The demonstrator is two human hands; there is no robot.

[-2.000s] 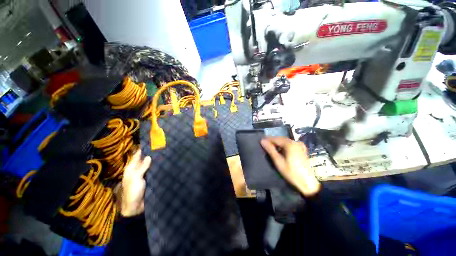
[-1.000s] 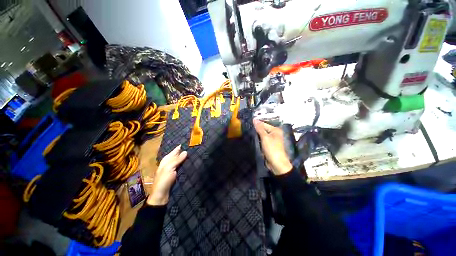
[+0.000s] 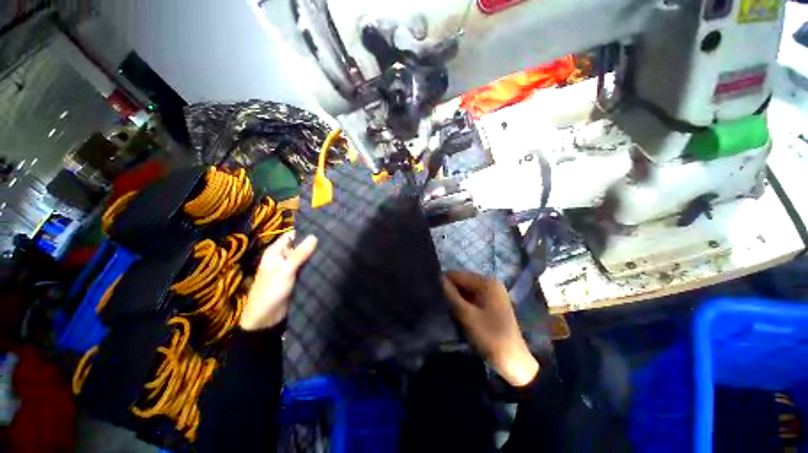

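A dark diamond-patterned bag panel (image 3: 359, 265) hangs in front of me with its top right corner under the needle area (image 3: 407, 159) of the off-white sewing machine (image 3: 567, 40). A yellow-tan handle (image 3: 323, 181) stands at its top left. My left hand (image 3: 276, 281) grips the panel's left edge. My right hand (image 3: 485, 320) pinches its right edge, fingertips partly hidden. Another patterned piece (image 3: 483, 243) shows right of the panel, below the machine's arm.
Stacked black panels with yellow handles (image 3: 151, 287) are at left. Blue crates stand at the lower right (image 3: 704, 389) and below the panel (image 3: 354, 411). A mottled cloth heap (image 3: 252, 133) and an orange-red cloth (image 3: 523, 87) lie behind.
The panel's top right corner has gone under the machine head, and my right hand has moved down its right edge. The view has shifted closer to the machine. The phone is out of sight.
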